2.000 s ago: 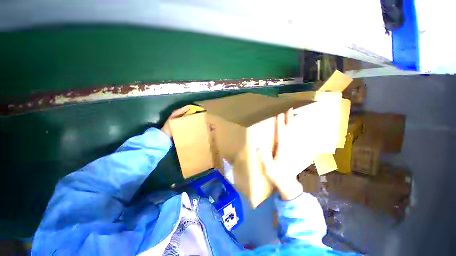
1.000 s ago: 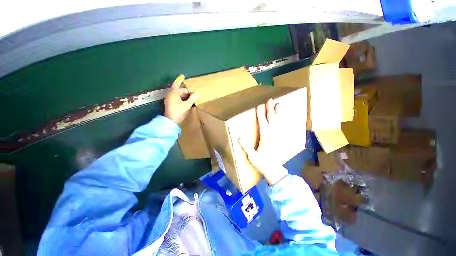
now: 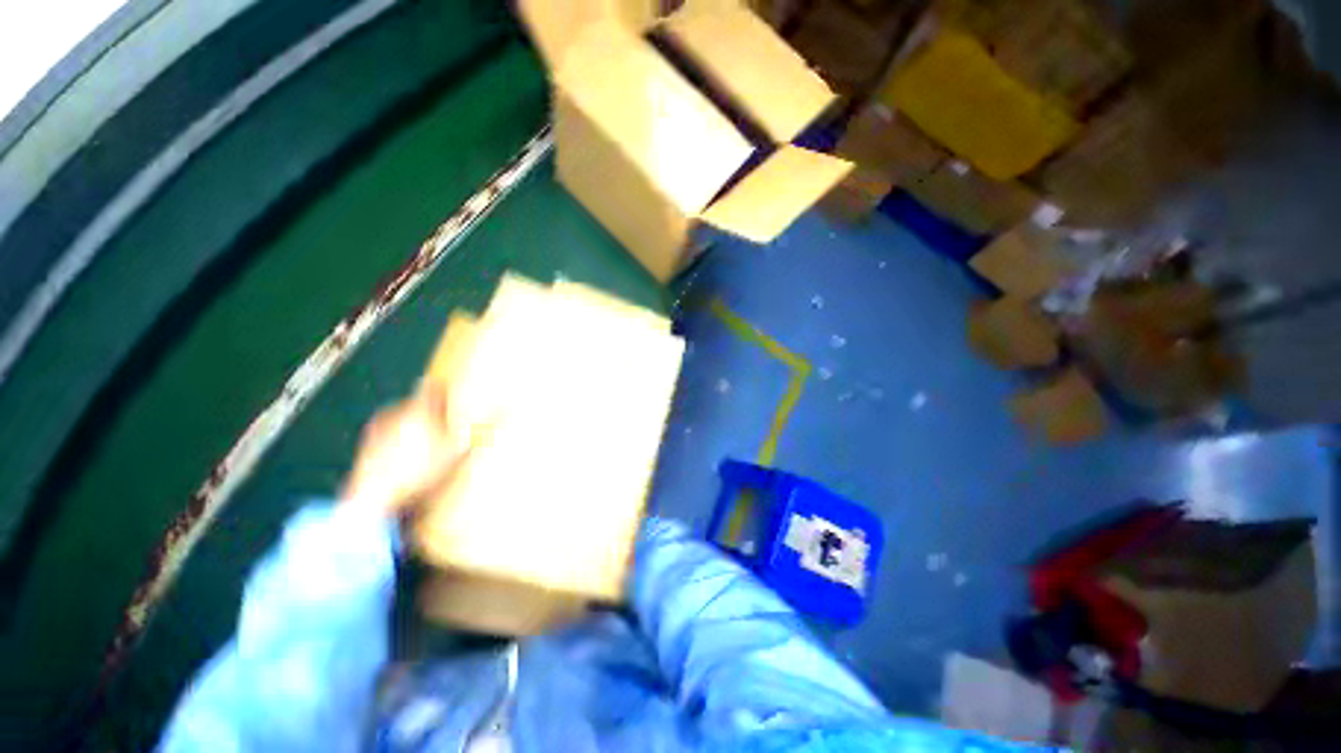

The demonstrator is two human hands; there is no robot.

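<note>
A tan shipping carton (image 3: 566,427) is in front of me over the near edge of the green bench (image 3: 346,419). Its pale, brightly lit face is towards me and the image is blurred. My left hand (image 3: 405,459) is blurred and grips the carton's left side. My right hand is hidden behind the carton; only its blue sleeve shows at the lower right. A second tan carton (image 3: 625,140) with open flaps stands farther along the bench, apart from the held one.
A blue plastic stool (image 3: 806,541) with a white label stands on the blue floor. Tan cartons, a yellow block (image 3: 978,106) and crumpled clear film lie at the upper right. A red and black object (image 3: 1091,606) is beside an open carton (image 3: 1228,625) at the lower right.
The view has turned down and right. The held carton has turned and come nearer my body. My left hand is lower on its side; my right hand has gone out of sight behind it.
</note>
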